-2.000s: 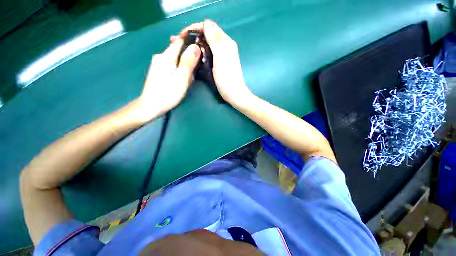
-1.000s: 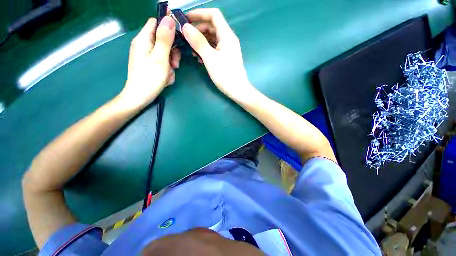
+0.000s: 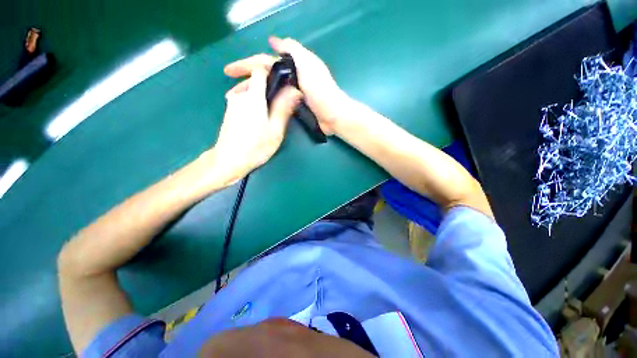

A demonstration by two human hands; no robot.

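A black battery clamp [image 3: 283, 73] is between my two hands above the green bench [image 3: 377, 84]; one black handle slants down to the right past my right palm. My left hand [image 3: 255, 126] grips it from the left, thumb across its middle, with some fingers spread beyond it. My right hand [image 3: 314, 87] is cupped against its right side. The jaws and any spring inside are hidden or too blurred to tell. A thin black cable lead [image 3: 232, 224] hangs from below my left hand to the bench edge by my shirt.
A black tray [image 3: 510, 119] at the right holds a tangled heap of silver springs [image 3: 594, 140]. Another black clamp with a copper-coloured tip [image 3: 28, 73] lies on the darker green surface at upper left. A blue bin [image 3: 412, 203] and cardboard boxes are below the bench edge.
The clamp was raised and its handles spread apart a second ago; now it is lower, turned and more enclosed by my hands. The other clamp at upper left shows more fully in view.
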